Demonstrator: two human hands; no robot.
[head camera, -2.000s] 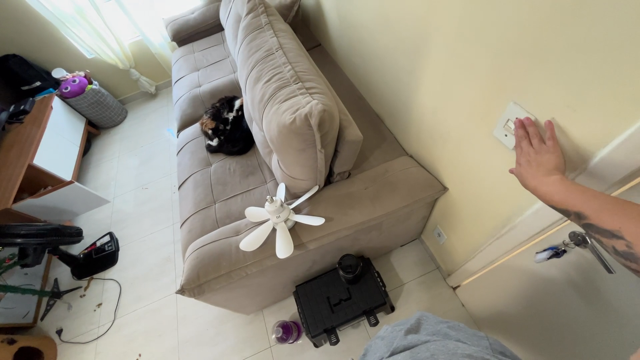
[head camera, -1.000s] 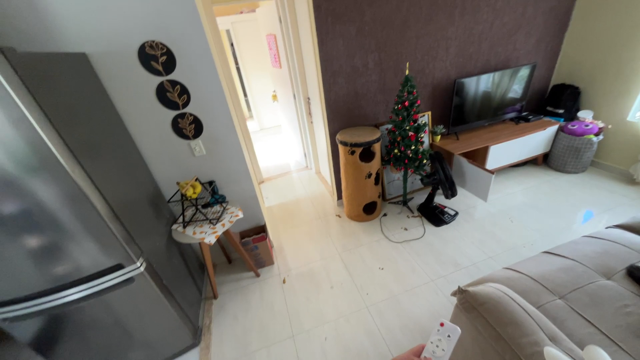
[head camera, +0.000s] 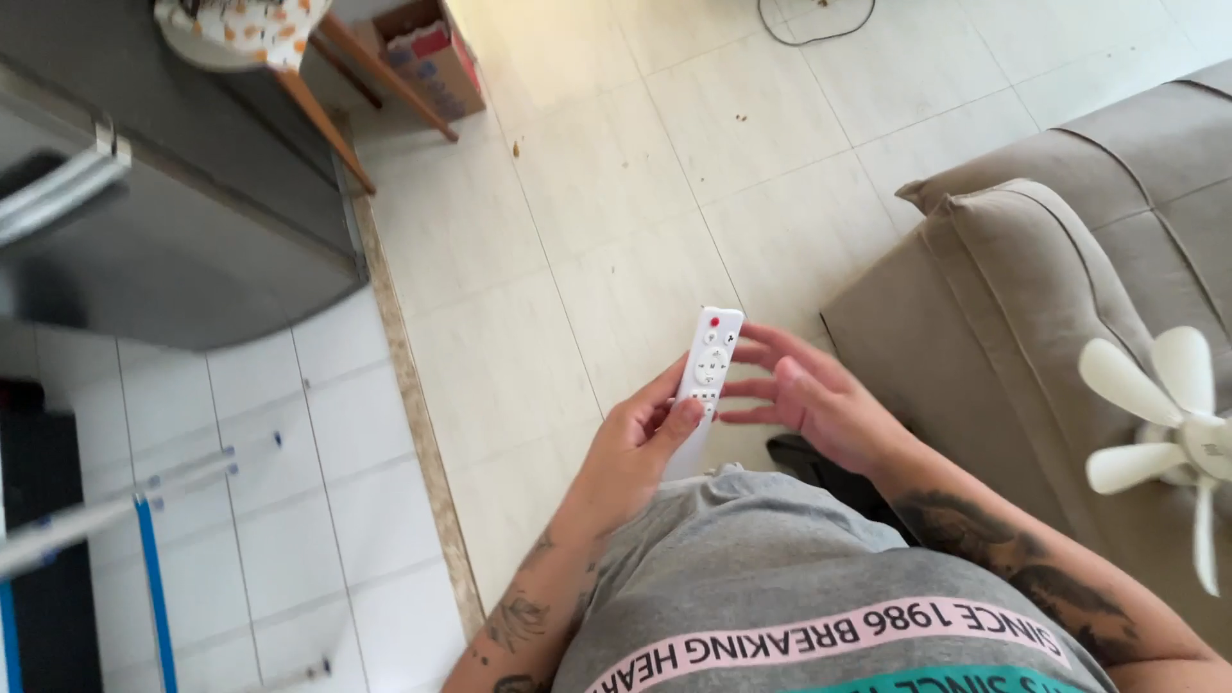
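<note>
A white remote control (head camera: 712, 361) with a red button is held upright in my left hand (head camera: 640, 438), the thumb over its lower buttons. My right hand (head camera: 813, 385) is at the remote's right side, fingers spread and their tips near or behind its edge; whether they touch it I cannot tell. At the right edge, a white fan with several blades (head camera: 1145, 457) stands at the arm of the beige sofa (head camera: 1001, 356).
A grey refrigerator (head camera: 192, 231) stands at the upper left, beside a wooden-legged small table (head camera: 322, 125) and a cardboard box (head camera: 438, 82). A blue-and-white rack (head camera: 149, 577) is at the lower left. A black object (head camera: 828, 472) lies beside the sofa, and a cable (head camera: 818, 38) on the floor.
My right hand was on the wall switch two seconds ago; now it is beside the remote. The remote has come fully into view with my left hand. The view has turned and tilted down.
</note>
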